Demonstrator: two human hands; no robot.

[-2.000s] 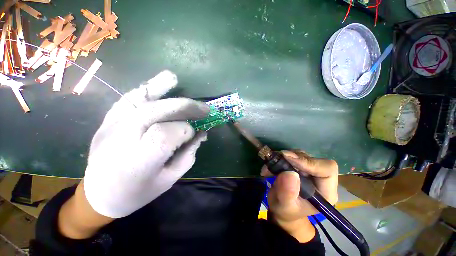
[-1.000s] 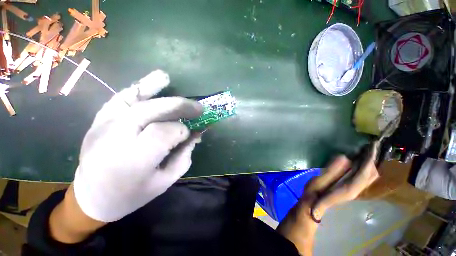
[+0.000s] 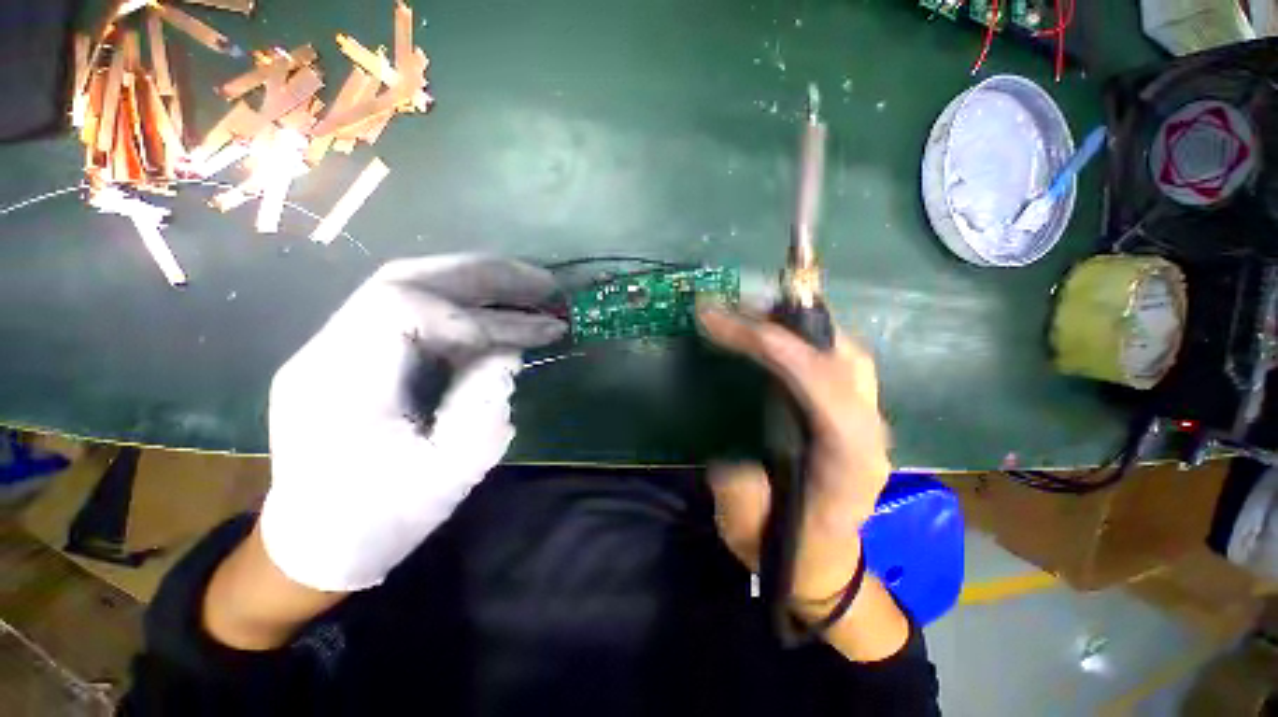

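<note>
A green circuit board [image 3: 648, 303] lies level in front of me over the bench mat, with a dark wire curving along its far side. My left hand [image 3: 407, 406], in a white glove, holds the board's left end between fingertips. A short piece of solder wire [image 3: 554, 360] sticks out from under the glove's fingers. My right hand [image 3: 827, 420], bare and blurred, holds the soldering iron [image 3: 805, 210] with its tip pointing up and away from the board. The right fingertips are at the board's right end; whether they touch it is unclear.
Copper strips [image 3: 287, 112] lie in a loose pile at the far left. A round tub of white paste [image 3: 995, 168] with a light blue handle [image 3: 1079, 157] stands at the right, near a black fan [image 3: 1201, 151] and a yellowish-green tip cleaner pot [image 3: 1117, 319]. Red wires [image 3: 1061, 35] show at the top right.
My right hand has come back from the tip cleaner pot to the board's right end, iron tip now upward. The board now lies more level, and the glove's fingers have shifted on its left end.
</note>
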